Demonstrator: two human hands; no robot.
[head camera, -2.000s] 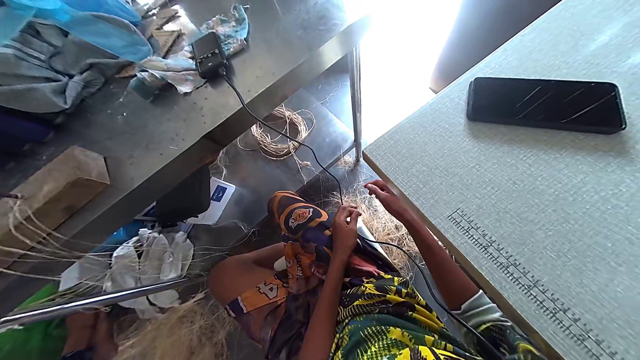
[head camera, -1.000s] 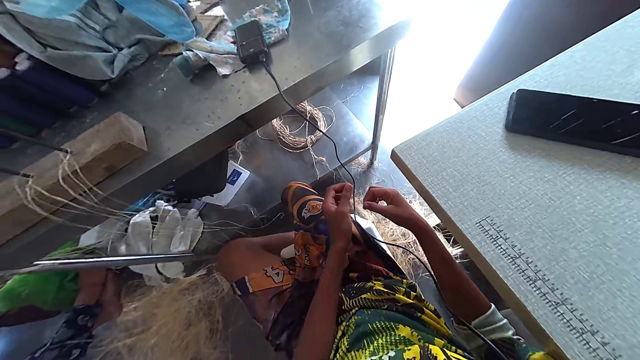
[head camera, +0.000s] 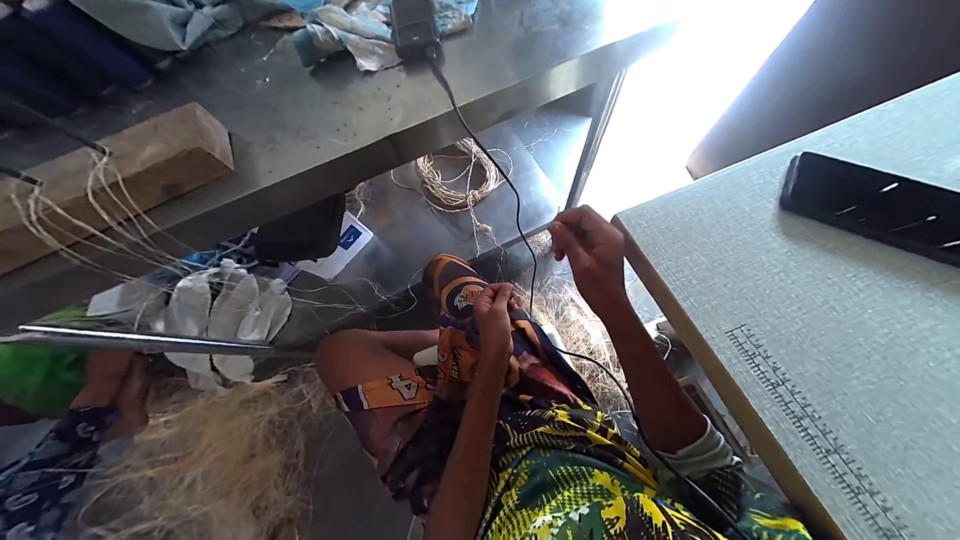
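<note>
My left hand (head camera: 495, 315) is above my lap, its thumb and fingertips pinched together; whether a fine fibre is between them is too small to tell. Up and to the right, my right hand (head camera: 591, 255) is raised near the corner of the pale table, its fingers curled and the thumb near them. Nothing in it can be made out. A black cable (head camera: 517, 202) hangs down between the two hands and runs past my right forearm. Loose pale fibres (head camera: 574, 322) lie below and around my right hand. Patterned shorts (head camera: 450, 367) cover my legs.
A pale table (head camera: 750, 247) with a phone (head camera: 870, 202) stands right. On the metal table (head camera: 322, 112) are a wooden block (head camera: 165, 150) and a black adapter (head camera: 415, 30). A cord coil (head camera: 457, 180) and a fibre heap (head camera: 217, 457) lie below. Another person's feet (head camera: 120, 390) are left.
My right hand has moved up and away from my left hand, so the gap between them is wider than one second ago. The left hand stays low over my lap.
</note>
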